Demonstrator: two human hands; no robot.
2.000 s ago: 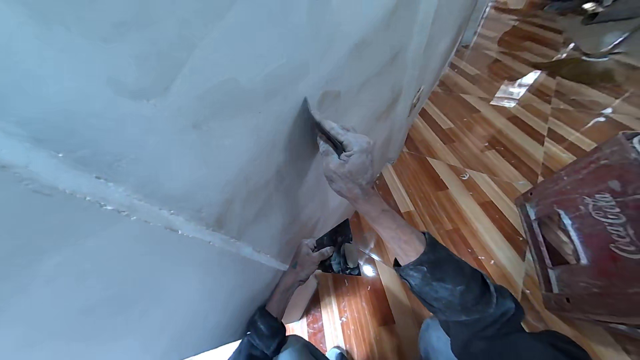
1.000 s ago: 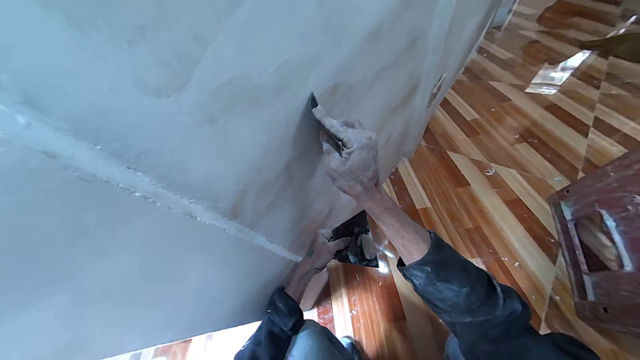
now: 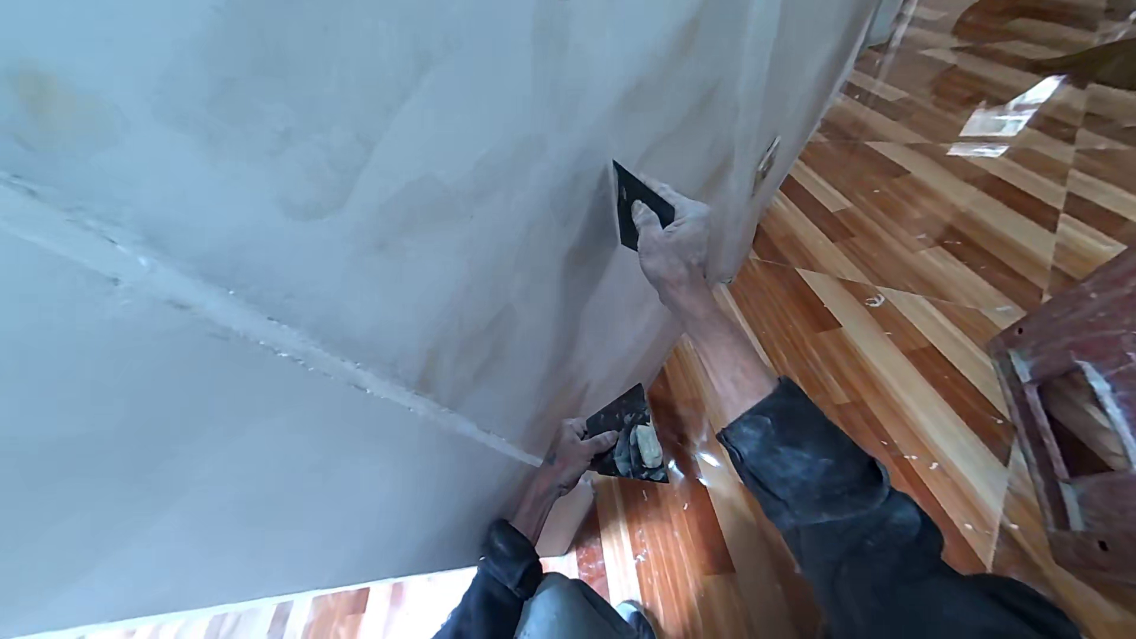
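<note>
My right hand (image 3: 676, 235) grips a dark, flat putty spreader (image 3: 641, 206), its thin edge at the plastered wall (image 3: 426, 204). Lower down, near the wall's foot, my left hand (image 3: 570, 457) holds a second dark plate (image 3: 621, 410) by its side, with a lump of pale filler (image 3: 648, 446) on it. A raised pale seam (image 3: 293, 342) runs slantwise across the wall toward my left hand. The wall's surface shows damp-looking, brownish patches. Pale dust covers the fingers of my right hand.
A worn red plastic crate (image 3: 1078, 506) stands on the glossy wood-patterned floor (image 3: 914, 355) at the right. Small pale crumbs lie scattered on the floor. A small opening (image 3: 766, 164) is in the wall near its right edge. My knee and shoe show at the bottom.
The spreader in my right hand has turned and now shows its broad face. The plate in my left hand has tilted, so the filler on it is plainly seen.
</note>
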